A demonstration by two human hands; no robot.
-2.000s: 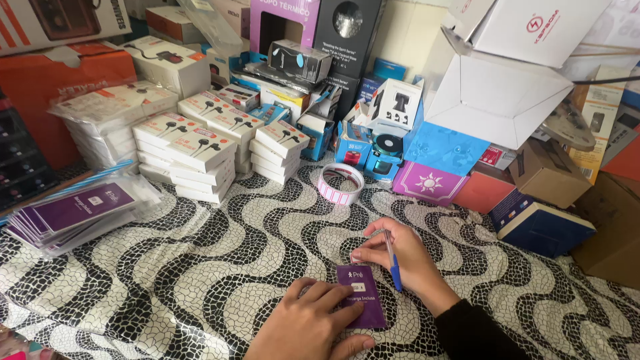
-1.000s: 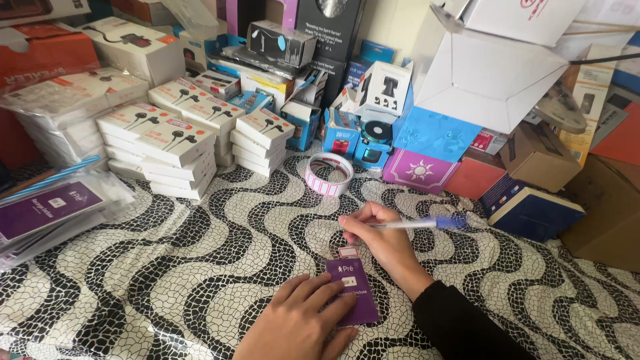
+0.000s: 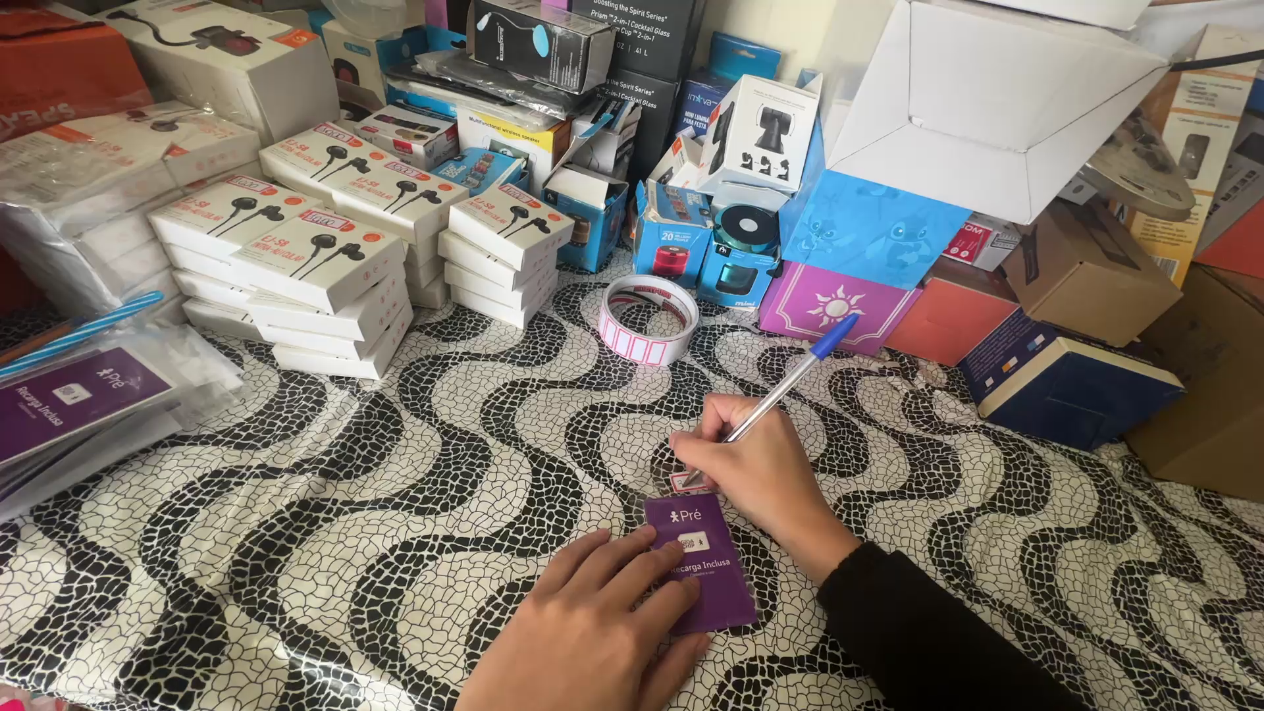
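My left hand (image 3: pixel 612 622) lies flat, fingers a little apart, over the left edge of a purple SIM card packet (image 3: pixel 719 588) on the patterned tablecloth. In my right hand (image 3: pixel 755 469) is a clear ballpoint pen (image 3: pixel 775 395) with a blue cap on its upper end. The pen's tip meets a small white label with a red border (image 3: pixel 688 481), just above the packet's top edge. Beyond the hands stands a roll of white and pink price labels (image 3: pixel 649 321).
Stacked white earphone boxes (image 3: pixel 326 267) stand at the back left. At the left edge lie bagged purple packets (image 3: pixel 79 395) and a blue striped straw-like stick (image 3: pixel 84 334). A blue box (image 3: pixel 1076 390) and a brown carton (image 3: pixel 1091 272) are at the right.
My right hand has turned the pen from blue end down to blue end up, and its tip is now on the small label. My left hand stays on the packet.
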